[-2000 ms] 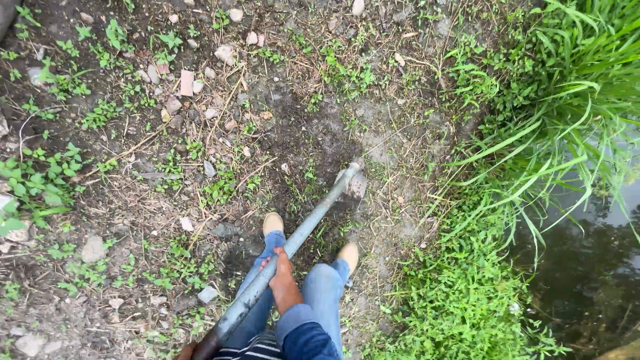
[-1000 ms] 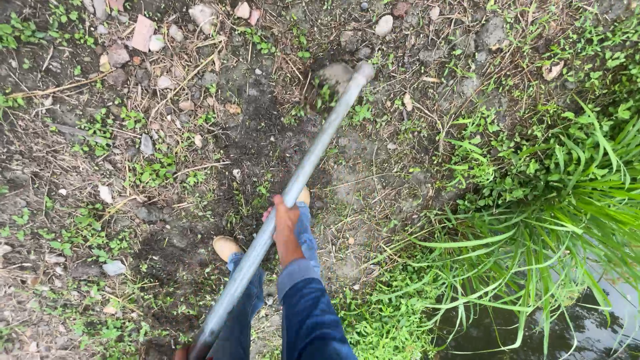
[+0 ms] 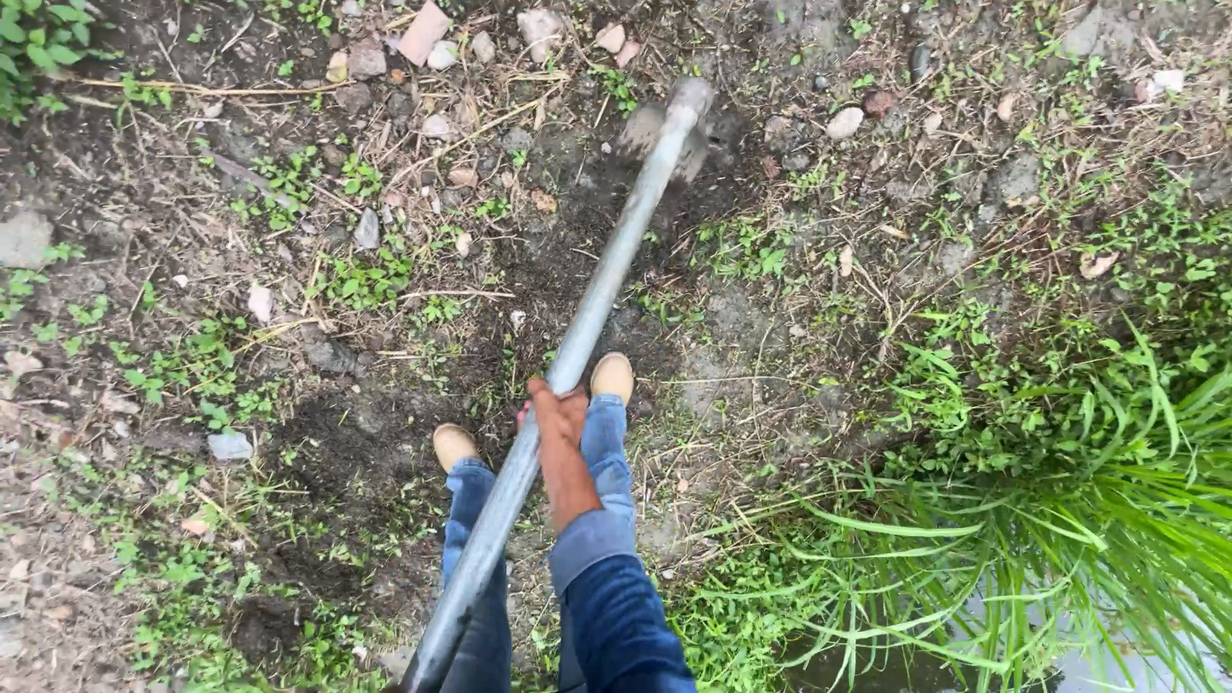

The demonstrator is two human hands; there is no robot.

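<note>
My right hand [image 3: 560, 416] is wrapped around the middle of a long grey metal pole [image 3: 604, 279], which runs diagonally from the bottom edge up past my feet. At its far end a flat, soil-covered blade [image 3: 647, 135], like that of a hoe, rests at the dark soil [image 3: 731, 159]; it looks slightly blurred. The pole's near end runs out at the bottom edge, where my left hand is hidden or outside the view. My two tan shoes [image 3: 612, 377] stand on the ground, one on each side of the pole.
Small stones, a flat pinkish brick piece [image 3: 423, 33], dry stalks and low weeds [image 3: 366, 279] lie about on uneven soil. At the lower right, long grass [image 3: 1088, 539] overhangs the edge of dark water [image 3: 885, 669]. A leafy plant [image 3: 38, 48] grows at the upper left.
The stance has shifted forward over the ground, with the shoes in changed places. My right hand stays on the pole, and the blade end now meets darker soil.
</note>
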